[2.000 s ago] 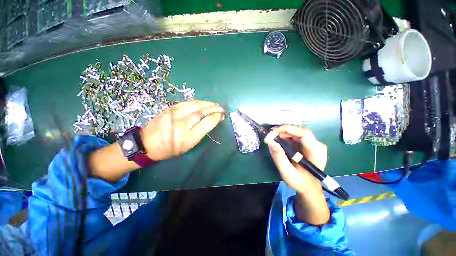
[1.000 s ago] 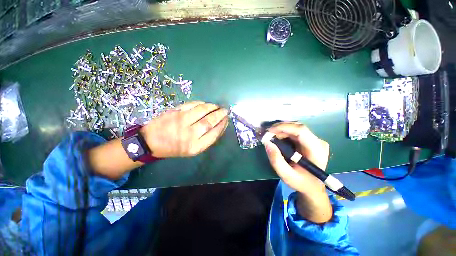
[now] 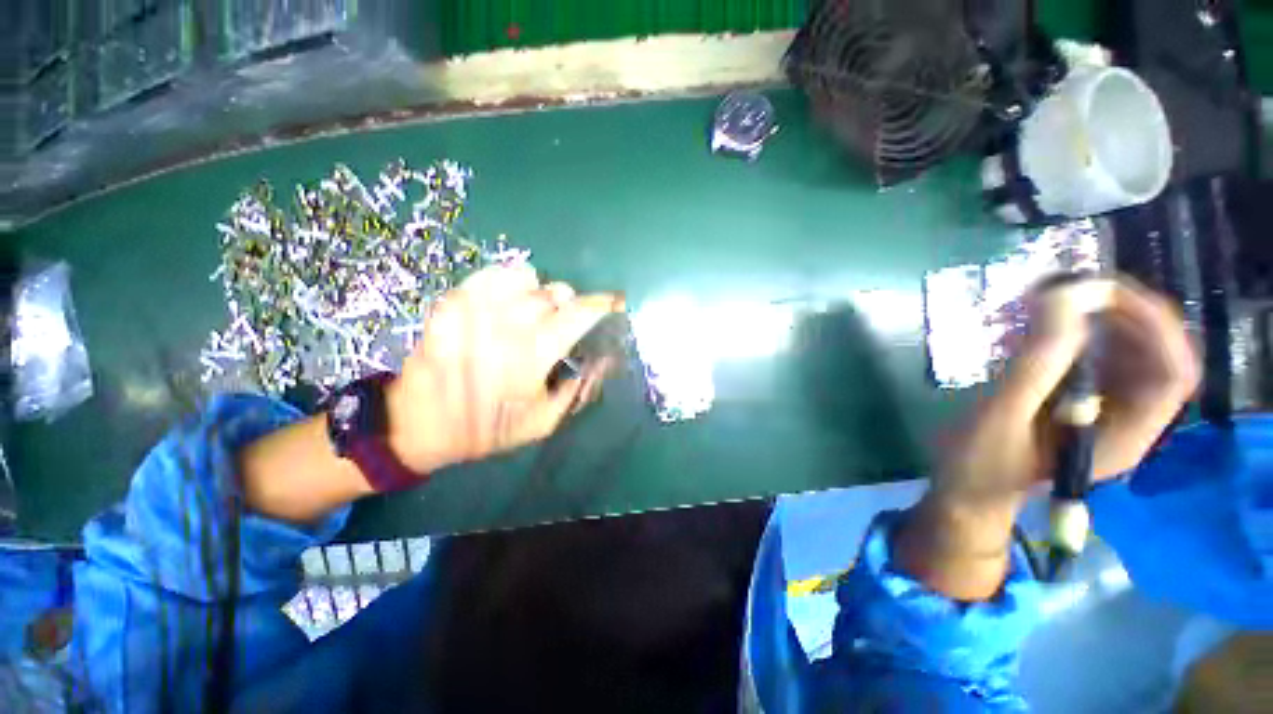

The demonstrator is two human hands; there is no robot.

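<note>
A silvery-white circuit board (image 3: 677, 366) lies flat on the green mat, washed out by glare. My left hand (image 3: 482, 366) is just left of it, palm down, fingers bent towards the board's upper left edge. A small dark and bright spot shows between its fingers; whether they hold something cannot be told. My right hand (image 3: 1117, 370) is blurred, far right of the board, and grips the black soldering iron (image 3: 1072, 467), whose white-banded handle points down. The iron's tip is not visible. A loose pile of small white and brass components (image 3: 335, 265) lies beyond my left hand.
Flat silvery boards (image 3: 963, 324) lie at right, partly behind my right hand. A black fan (image 3: 894, 91), a white cup (image 3: 1096, 144) and a round watch (image 3: 743, 126) stand or lie at the back. Clear plastic (image 3: 49, 342) lies far left; a white gridded tray (image 3: 360, 575) shows below the bench edge.
My right hand has moved right with the soldering iron, away from the board to the board stack, and the handle has turned more upright. My left fingers have bent more.
</note>
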